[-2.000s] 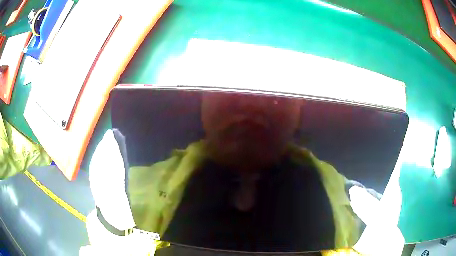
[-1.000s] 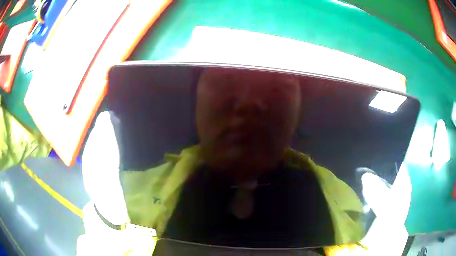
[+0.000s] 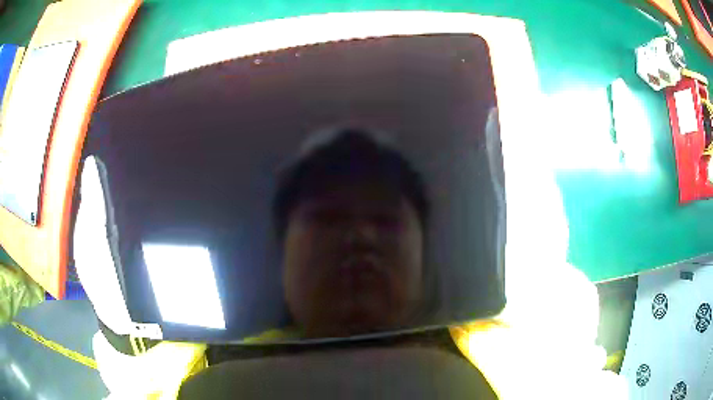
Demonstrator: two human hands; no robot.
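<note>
A tablet [image 3: 234, 172] fills the middle of the view, its glossy black screen towards me, mirroring my head and a bright light patch. My left hand [image 3: 98, 250], in a white glove, holds its left edge; a small white label shows at the lower-left corner. My right hand [image 3: 539, 250], also white-gloved and washed out by glare, holds its right edge. The fingers behind the tablet are hidden. A pale, overexposed sheet [image 3: 508, 39] shows behind the tablet's top and right edges.
Another tablet [image 3: 35, 125] lies on an orange foam pad [image 3: 105, 39] at left. The green bench [image 3: 586, 39] carries a white cloth [image 3: 625, 121], a whitish bottle [image 3: 658, 61] and a red dispenser [image 3: 689, 137] at right. A yellow sleeve [image 3: 19, 293] shows at far left.
The tablet has shifted left and tilted, with its right side higher, and the light reflection now shows at lower left. The view has swung right, bringing in the bottle and red dispenser.
</note>
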